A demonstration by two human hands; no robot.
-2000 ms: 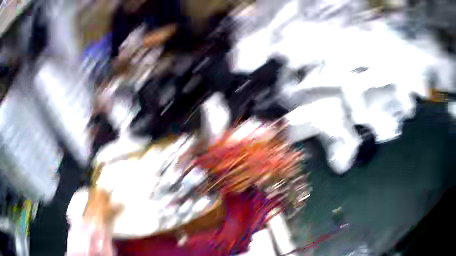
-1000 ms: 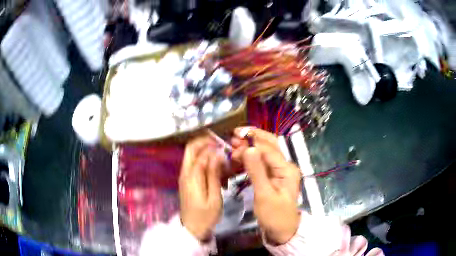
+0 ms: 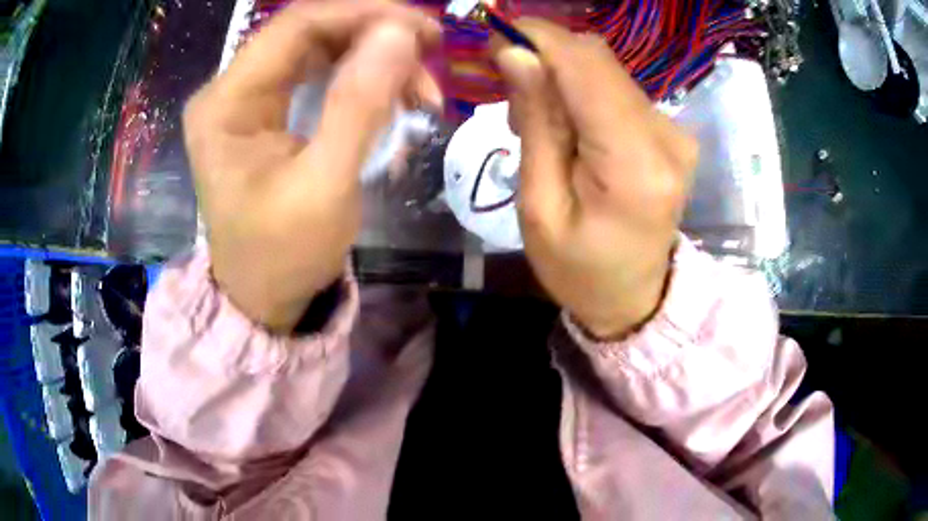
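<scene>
My left hand (image 3: 290, 153), bare, is raised at the upper left with curled fingers. Its fingertips are blurred and I cannot tell what they hold. My right hand (image 3: 600, 168) pinches a small dark lead end (image 3: 509, 33) between thumb and finger near the top edge. A white round shell (image 3: 470, 181) with a dark curved wire on it lies on the bench between and below the hands, partly hidden by my right hand. Red-and-blue wire leads (image 3: 661, 41) lie in a thick bundle behind the hands.
A blue crate (image 3: 15, 336) at the lower left holds rows of white-and-black units (image 3: 97, 351). A clear sheet with a white strip (image 3: 763, 153) lies on the dark green bench (image 3: 865, 234). White housing parts (image 3: 863, 46) are at the upper right. My pink sleeves cross the bench's front edge.
The view has tilted down, so the carton has left the picture and the crate and white round shell show. The hands appear higher and further apart.
</scene>
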